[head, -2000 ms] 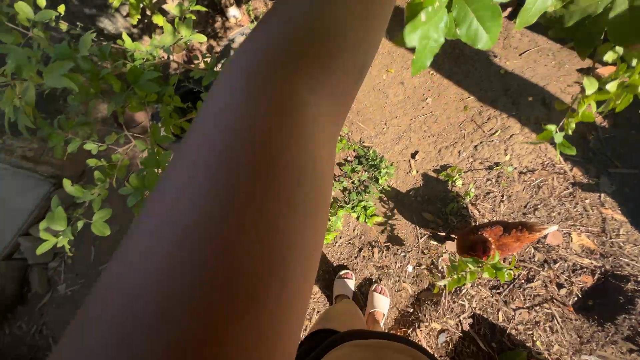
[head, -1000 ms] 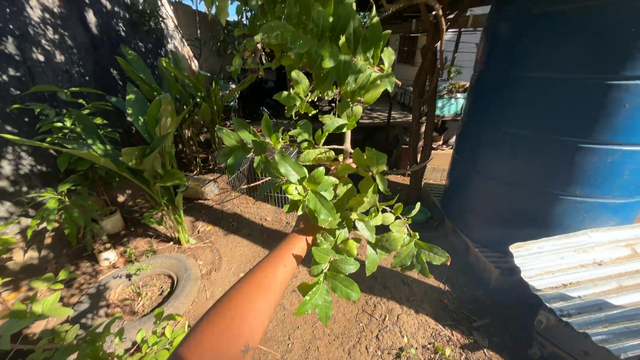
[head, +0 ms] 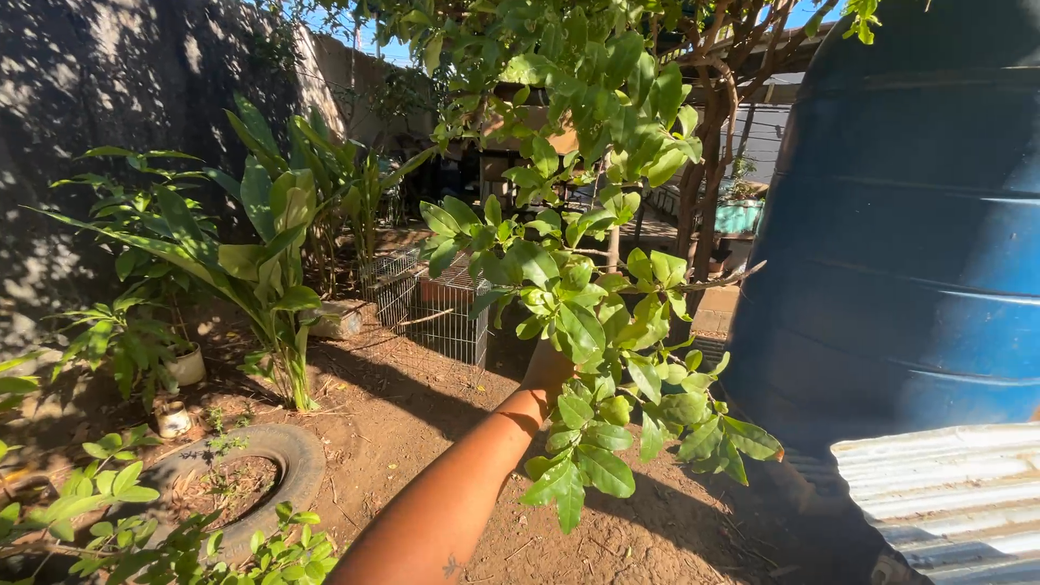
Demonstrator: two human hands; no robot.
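Note:
From the bottom edge my left arm reaches forward, and my left hand [head: 552, 366] is mostly hidden behind the leaves of a leafy green branch [head: 581, 325]. The fingers do not show, so whether they grip a stem cannot be told. Broad glossy leaves hang in front of and to the right of the hand, over bare soil. A thin bare twig [head: 723, 280] sticks out to the right toward the tank. My right hand is out of view.
A blue water tank [head: 886, 244] and a corrugated metal sheet [head: 951, 487] stand at right. Left are an old tire [head: 305, 467], broad-leaved plants [head: 276, 244], a pot [head: 187, 366] and a wall [head: 146, 89]. A wire cage [head: 439, 317] sits behind the arm.
The view has swung up from the ground, where a brown hen and my feet showed two seconds ago. Since one second ago, the hand has become more hidden by leaves.

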